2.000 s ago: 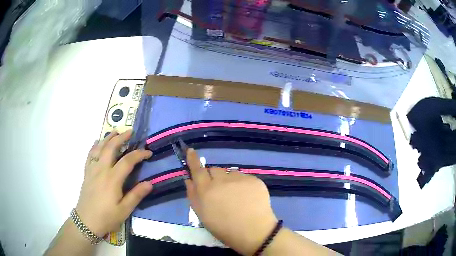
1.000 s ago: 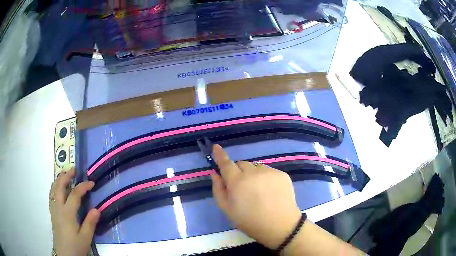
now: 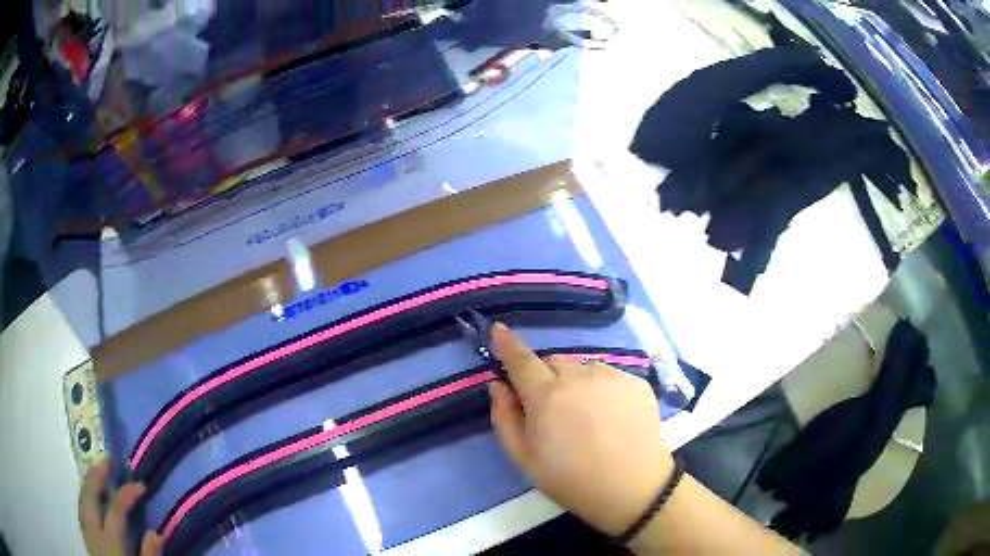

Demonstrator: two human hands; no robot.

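Note:
The sewing template (image 3: pixel 315 391) lies on the white table with two curved black fabric pieces under its clear sheet. A pink edging strip (image 3: pixel 364 320) runs along the upper piece, and another runs along the lower one. My right hand (image 3: pixel 575 434) holds the dark thread snips (image 3: pixel 478 332), tips pointing up-left between the two pieces. My left hand (image 3: pixel 110 516) is at the lower left, partly cut off by the frame edge. Its fingertips touch the template's left ends, apart and empty.
A brown hinge tape (image 3: pixel 358 248) crosses behind the strips. A black fabric heap (image 3: pixel 760 152) lies at right on the white table. More black fabric (image 3: pixel 858 434) lies on a round beige stool (image 3: pixel 890 478). A control panel (image 3: pixel 83 411) is at left.
The view has swung rightward, so the template sits further left and tilts more. My right hand and the snips are further right along the strips. My left hand stays at the left ends.

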